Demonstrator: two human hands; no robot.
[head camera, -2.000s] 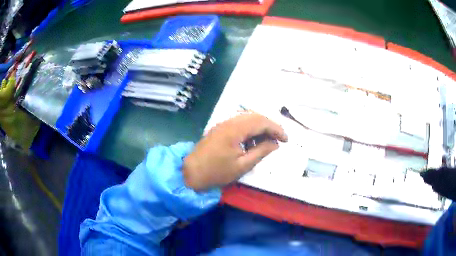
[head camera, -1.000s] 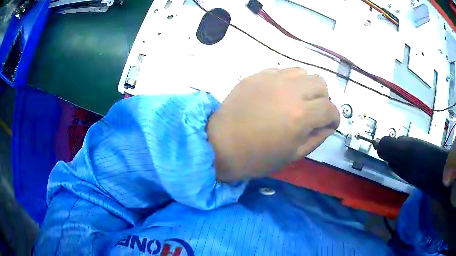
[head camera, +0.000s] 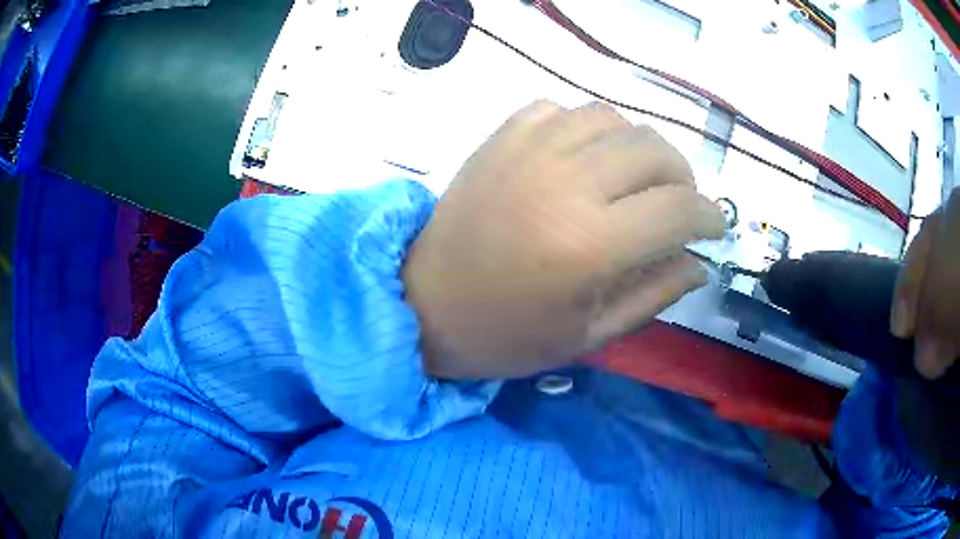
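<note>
A white back panel (head camera: 347, 116) lies in front of me on a red foam pad (head camera: 726, 384). My left hand (head camera: 558, 242) is over the panel's near edge, back of the hand up, with thumb and fingers bent toward a small metal bracket (head camera: 742, 276); whether it pinches anything is hidden. My right hand (head camera: 932, 290), cut off by the right edge, holds a black electric screwdriver (head camera: 837, 295). The screwdriver's tip is at the small bracket, close to my left fingertips.
A black oval speaker (head camera: 435, 32) sits on the panel's upper left. A dark red multi-wire cable (head camera: 779, 139) and a thin dark wire (head camera: 568, 86) cross the panel. A blue bin (head camera: 63, 316) stands at the left beside the green bench top (head camera: 158, 105).
Since one second ago, my left fingers have moved closer to the screwdriver tip at the bracket. More of my right hand shows. Earlier, my left hand was open over the panel, farther from the screwdriver.
</note>
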